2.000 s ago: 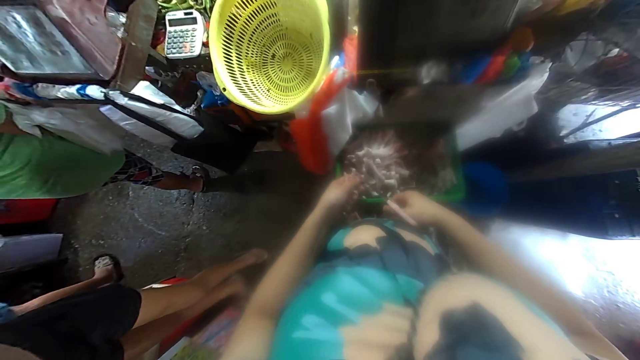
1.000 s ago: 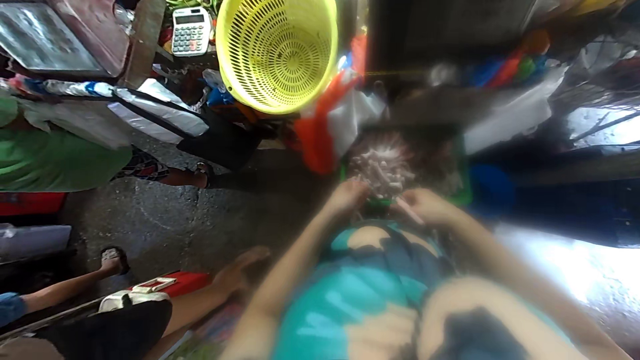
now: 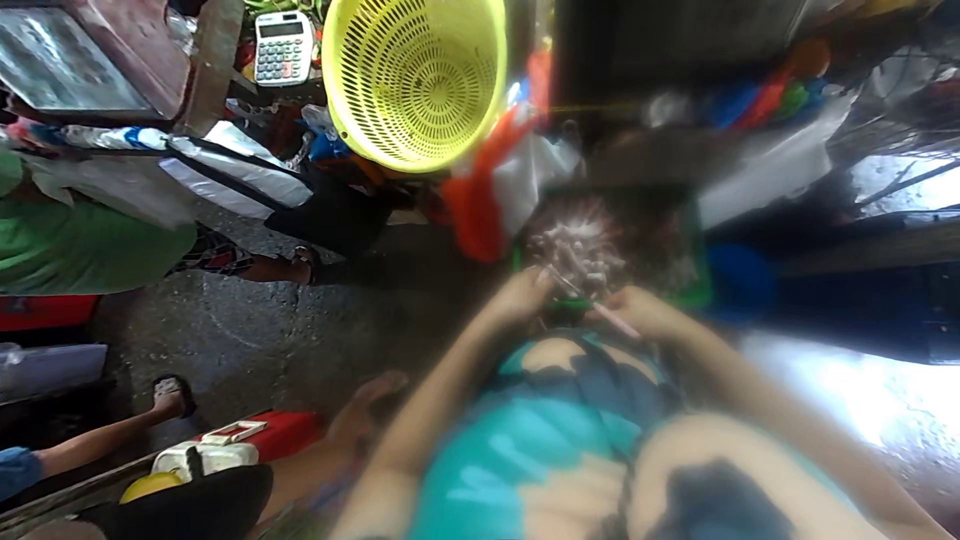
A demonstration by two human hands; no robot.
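Note:
My left hand (image 3: 527, 291) is at the near left edge of a green plastic tray (image 3: 703, 289), its fingers at a thin pale piece; whether it grips this is blurred. In my right hand (image 3: 637, 311), at the near edge of the tray, is a slim pinkish-white piece (image 3: 616, 321), perhaps a tool handle. Between and beyond both hands lies a heap of pale, elongated pieces (image 3: 581, 251), too blurred to name. The tray's right part holds darker, reddish contents that I cannot make out.
A yellow plastic basket (image 3: 439, 90) stands beyond the tray to the left, near a calculator (image 3: 283, 49). Orange and white plastic bags (image 3: 480, 202) hang close by the tray. A blue round container (image 3: 741, 281) sits at its right. People stand at the left, one in a green shirt (image 3: 90, 240).
Both hands stay at the near edge of the tray. At the lower left, a person's dark-clothed leg has shifted, and a red box with a white handle has come into sight.

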